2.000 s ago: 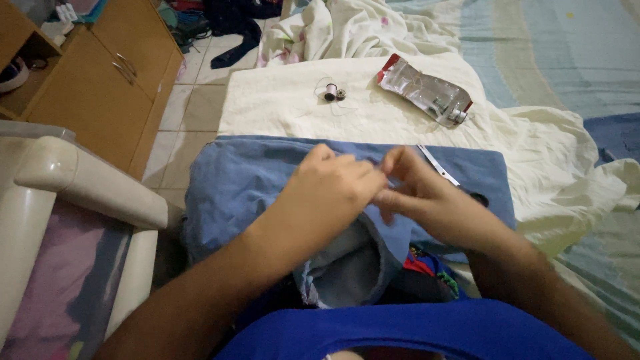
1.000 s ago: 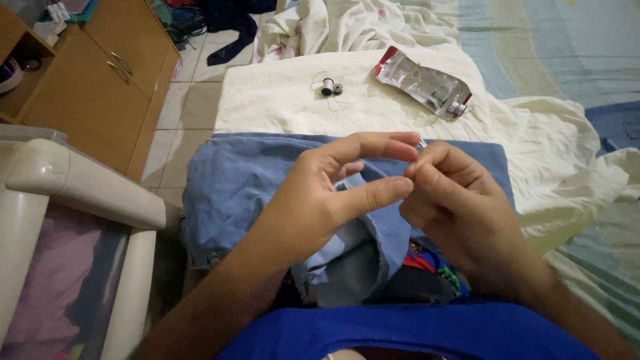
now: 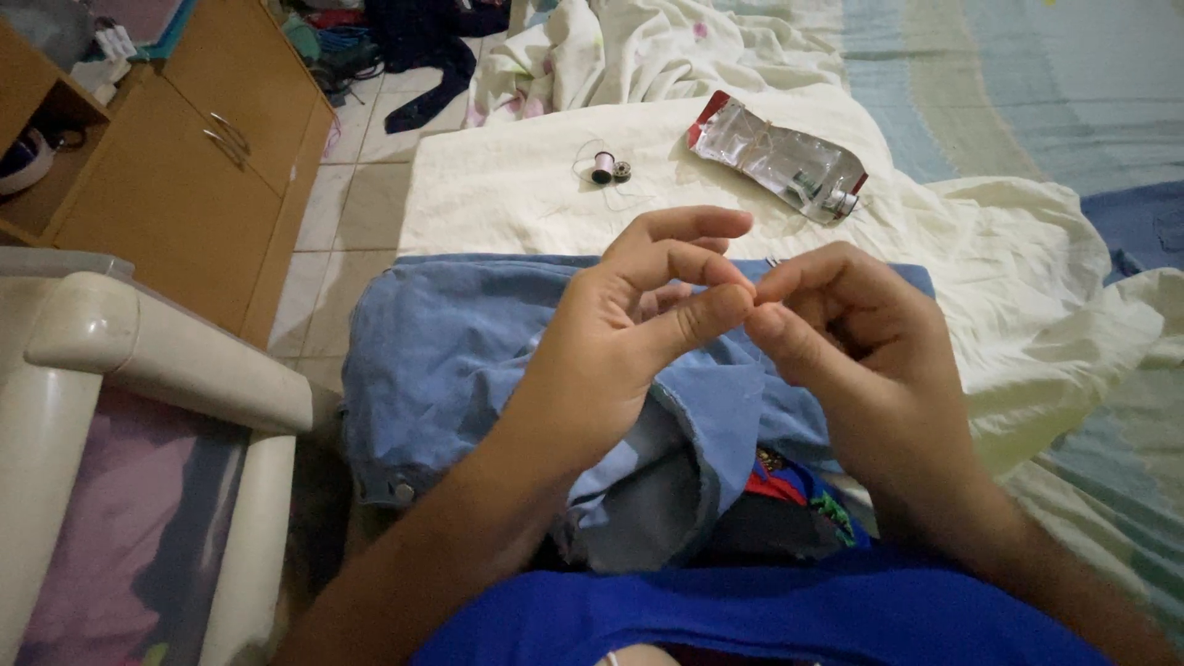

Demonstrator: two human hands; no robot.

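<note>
The thumb and index fingertips of my left hand point(image 3: 638, 324) meet those of my right hand point(image 3: 851, 342) above a blue denim garment point(image 3: 462, 342). Whatever is between the fingertips is too small to make out. The garment lies folded across my lap and the bed's edge, with an open tube of cloth point(image 3: 684, 462) below my hands. Part of a pair of scissors point(image 3: 773, 262) shows behind my right hand, mostly hidden. Beyond, on the cream sheet, a spool of pale thread point(image 3: 603, 167) stands beside a small bobbin point(image 3: 622, 171), loose thread around them.
A silver and red pouch point(image 3: 782, 157) with small items inside lies on the cream sheet point(image 3: 518, 176). At left are a plastic drawer unit point(image 3: 176, 351) and a wooden cabinet point(image 3: 176, 203). Crumpled floral cloth lies at the back, dark clothing point(image 3: 425, 55) on the tiled floor.
The scissors showed more fully two seconds ago; my right hand now covers most of them. My left hand's fingers were spread apart a second ago and have come together at the fingertips of my right.
</note>
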